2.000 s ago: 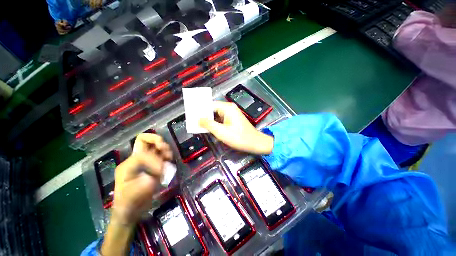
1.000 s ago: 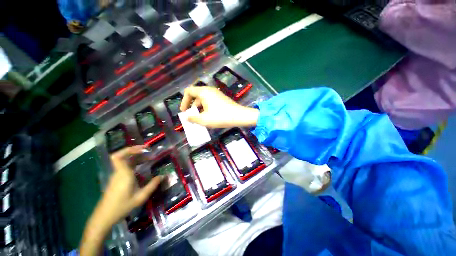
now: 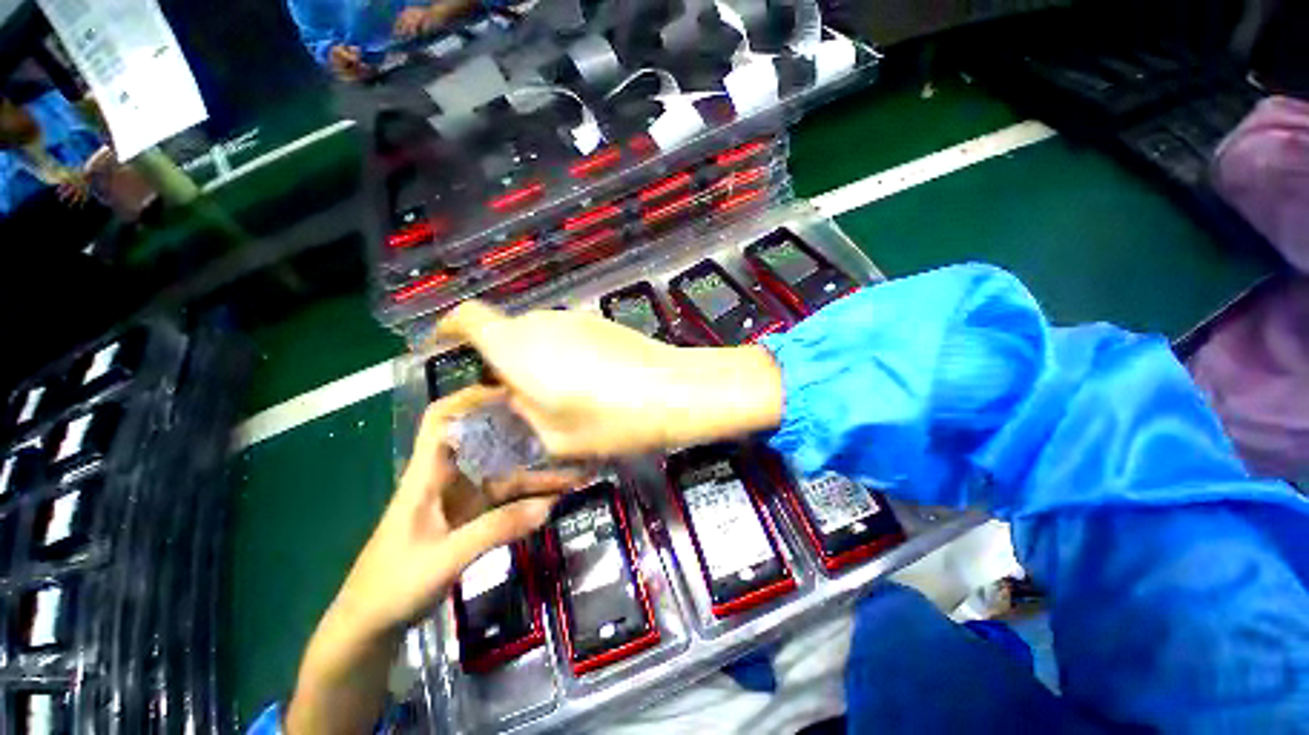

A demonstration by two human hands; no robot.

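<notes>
My left hand (image 3: 409,524) and my right hand (image 3: 617,388) meet over the left part of a clear tray (image 3: 495,704). Between them is a pale, finely printed label piece (image 3: 491,442), with fingers of both hands at its edges; some fingertips are hidden. The tray holds red-and-black phones in two rows. In the near row, the two right phones (image 3: 725,531) (image 3: 837,503) show bright white printed areas. A third phone (image 3: 596,567) has a small white area at its top and a greyish area below. The leftmost near phone (image 3: 495,603) is partly covered by my left hand.
Stacked clear trays (image 3: 574,237) with red edges and loose white strips (image 3: 675,122) stand behind. Dark trays (image 3: 86,503) are stacked at left; others (image 3: 1148,115) lie far right. A printed sheet (image 3: 129,72) is top left. People's blue (image 3: 352,22) and pink (image 3: 1256,359) sleeves show.
The view has shifted, so the tray appears further right. My hands, apart before, have come together at the tray's left side. The white piece from my right hand is no longer seen separately.
</notes>
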